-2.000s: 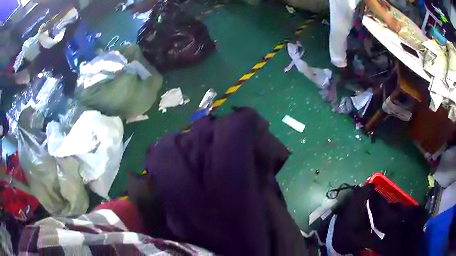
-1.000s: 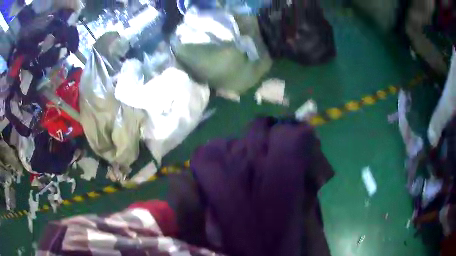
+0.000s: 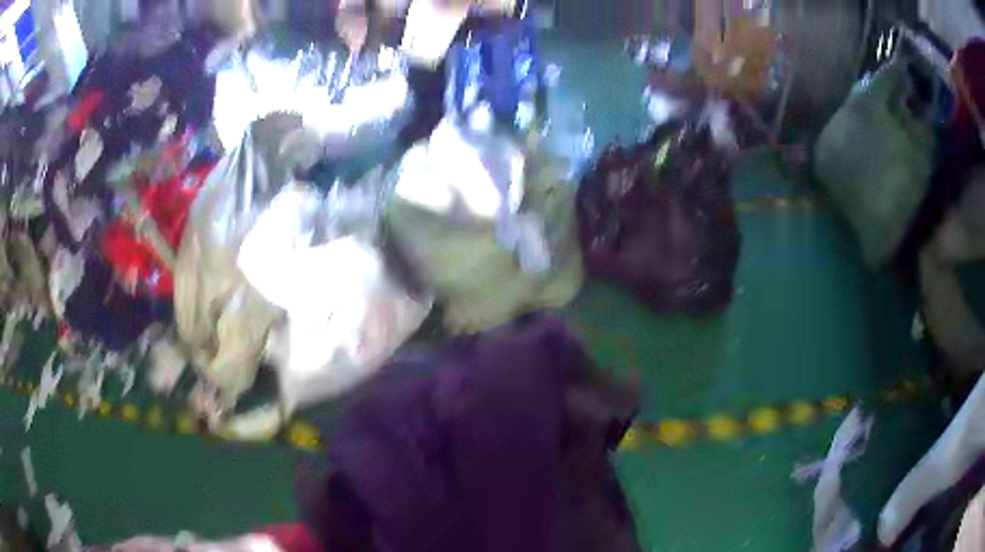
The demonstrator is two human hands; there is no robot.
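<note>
A large soft purple-navy garment bundle [image 3: 464, 442] is held up in front of my body at the bottom middle. Its folds hang down to the picture's lower edge. A blurred bit of sleeve with a red edge [image 3: 286, 535] shows at the bottom left, beside the bundle. Neither my left hand nor my right hand can be seen. The whole picture is blurred.
Green floor [image 3: 799, 313] with yellow-black tape [image 3: 745, 422] crosses ahead. Beyond the bundle stand a white bag [image 3: 335, 291], a green bag [image 3: 486, 259] and a dark plastic bag [image 3: 664, 221]. Scraps and a red bag lie left. A pale cloth strip [image 3: 837, 485] lies right.
The view has turned left and then tilted up, showing more of the bags and the far area. The red basket and dark cloth at the lower right have left the picture. The bundle remains in front.
</note>
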